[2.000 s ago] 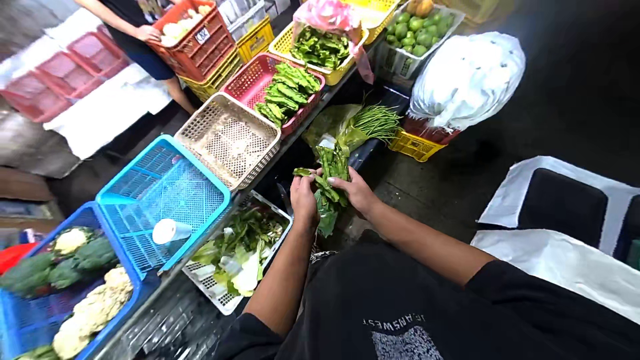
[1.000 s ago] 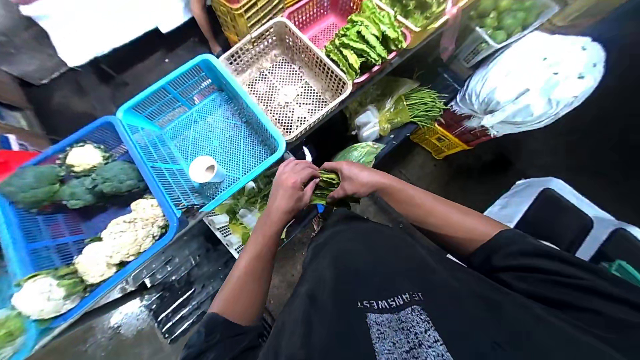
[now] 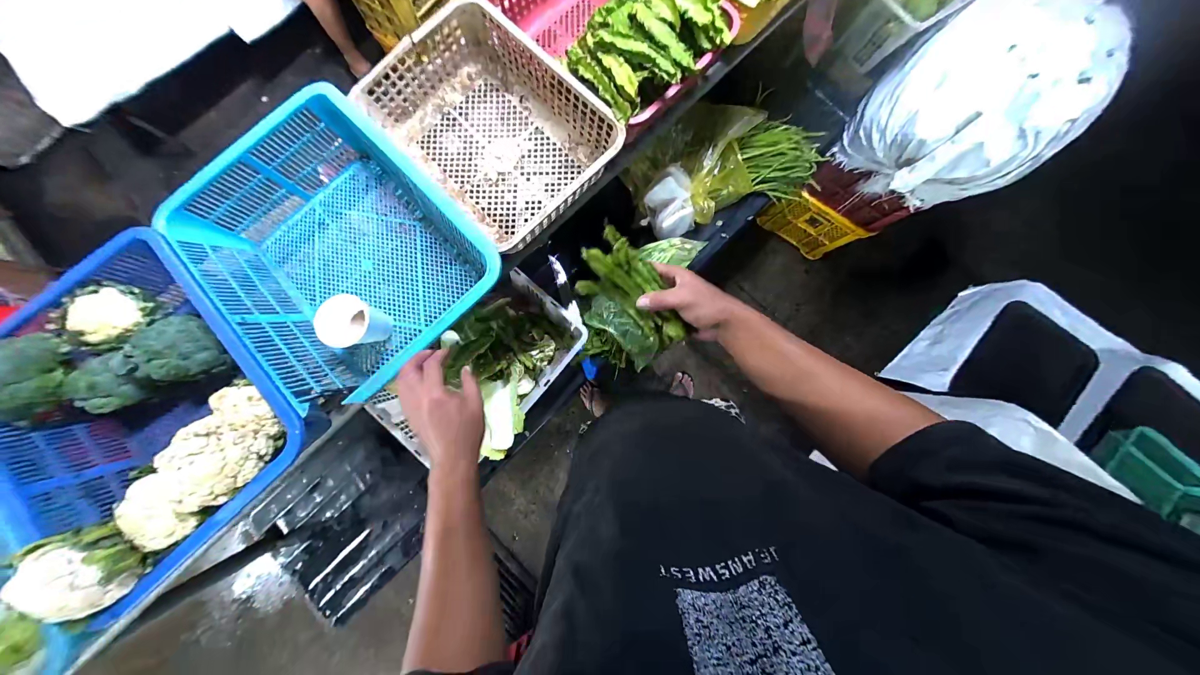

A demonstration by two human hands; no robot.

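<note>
My right hand (image 3: 692,302) grips a bunch of leafy green vegetables (image 3: 623,300), its thumb lying across the stalks. Over the near end of a white plastic basket (image 3: 562,361) is my left hand (image 3: 442,405), fingers spread; nothing shows in its grasp. That basket has dark green leaves (image 3: 502,337) and pale trimmed leaves (image 3: 502,417) in it. Beside the left hand stands a light blue plastic basket (image 3: 450,225) with a white roll (image 3: 345,322) inside.
A beige basket (image 3: 497,141), a pink basket of ridged green pods (image 3: 647,47), and a blue basket (image 3: 291,427) of cauliflower and broccoli line the stall. Bagged green stalks (image 3: 769,159) lie beyond my right hand. A white sack (image 3: 994,103) sits on a yellow crate (image 3: 811,225).
My hands, together at the greens before, are now apart. The left has let go and moved left to the white basket; the right still holds the bunch.
</note>
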